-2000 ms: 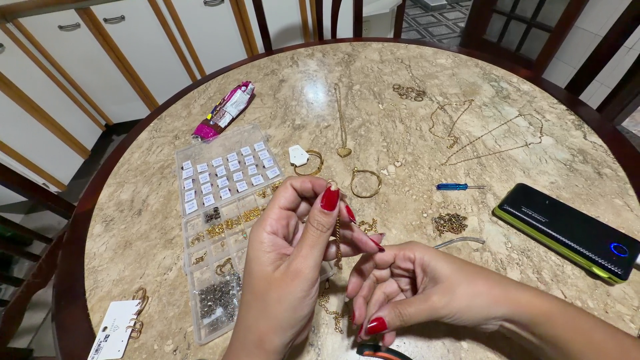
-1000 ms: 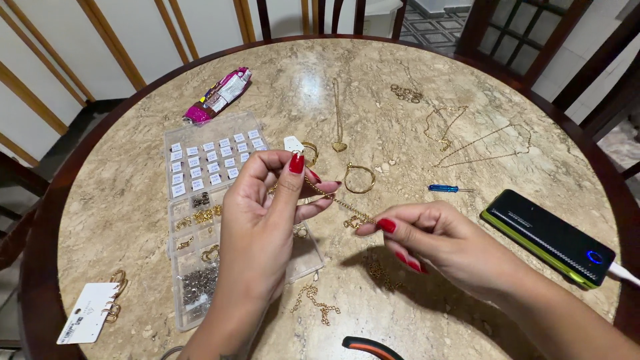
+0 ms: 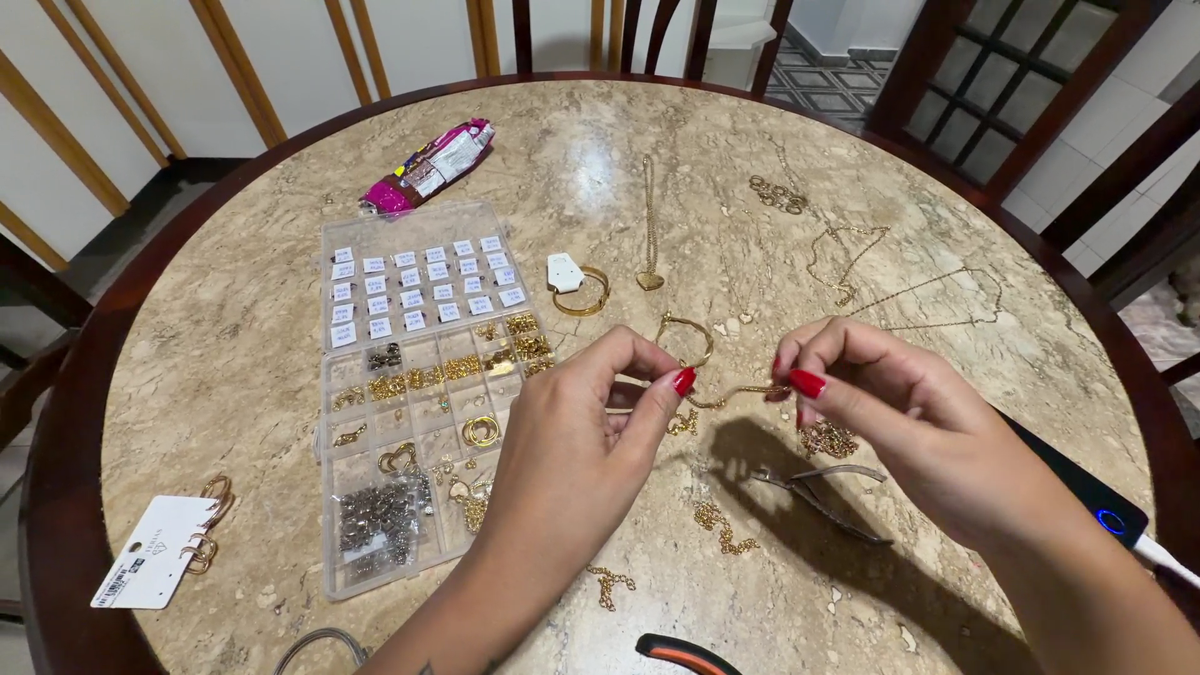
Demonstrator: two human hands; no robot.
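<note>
A gold chain (image 3: 733,394) stretches between my hands above the stone tabletop. My left hand (image 3: 600,431) pinches one end between thumb and forefinger, and my right hand (image 3: 872,403) pinches the other. Just behind the chain lies a gold bangle (image 3: 708,342). Metal pliers (image 3: 816,487) rest below my right hand, beside a heap of chain (image 3: 827,439). Two short gold chain pieces (image 3: 722,527) (image 3: 611,586) lie nearer to me. Left of my left hand, an open clear plastic compartment box (image 3: 328,469) holds gold findings and a bag of silver-coloured pieces (image 3: 380,525).
A pink and brown wrapper (image 3: 431,169) lies behind the box. Farther back are a heart pendant necklace (image 3: 650,279), a tagged bangle (image 3: 583,302) and thin chains (image 3: 844,262). Carded hoop earrings (image 3: 155,553) lie left, a black power bank (image 3: 1069,469) right, and an orange-black tool handle (image 3: 689,653) at the near edge.
Between my hands the chain is drawn out, where two seconds ago they were close together. My right hand has moved up and right since one second ago, uncovering the metal pliers.
</note>
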